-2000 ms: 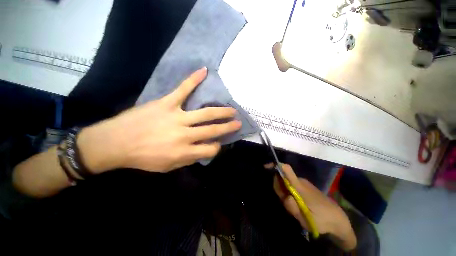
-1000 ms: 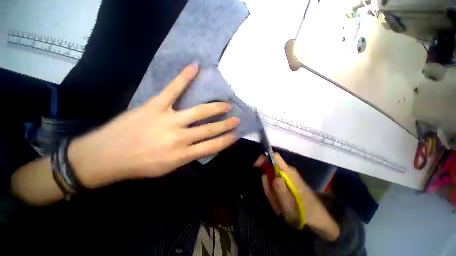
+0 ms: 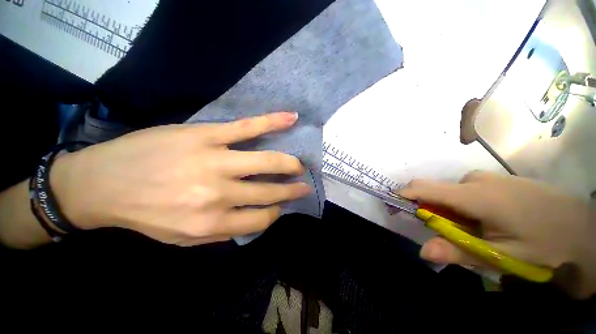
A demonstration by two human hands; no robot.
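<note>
My left hand lies flat with spread fingers on the grey-blue backed facing piece, pressing it to the table near the front edge. The black fabric panel lies at the left of the facing. My right hand holds the tailor's scissors by the red and yellow handles. The blades point left, with their tips at the facing's edge beside my left fingertips. Whether the blades are closed on the cloth I cannot tell. Part of the facing is hidden under my left hand.
The white table has a printed ruler scale along its front edge, partly covered by cloth and scissors. The sewing machine's needle plate and small metal parts show at the upper right. A brown oval spot is beside the machine bed.
The view has shifted closer. The scissors have swung from pointing steeply up to nearly level, and my right hand has come up over the table's right side. My left hand stays on the facing.
</note>
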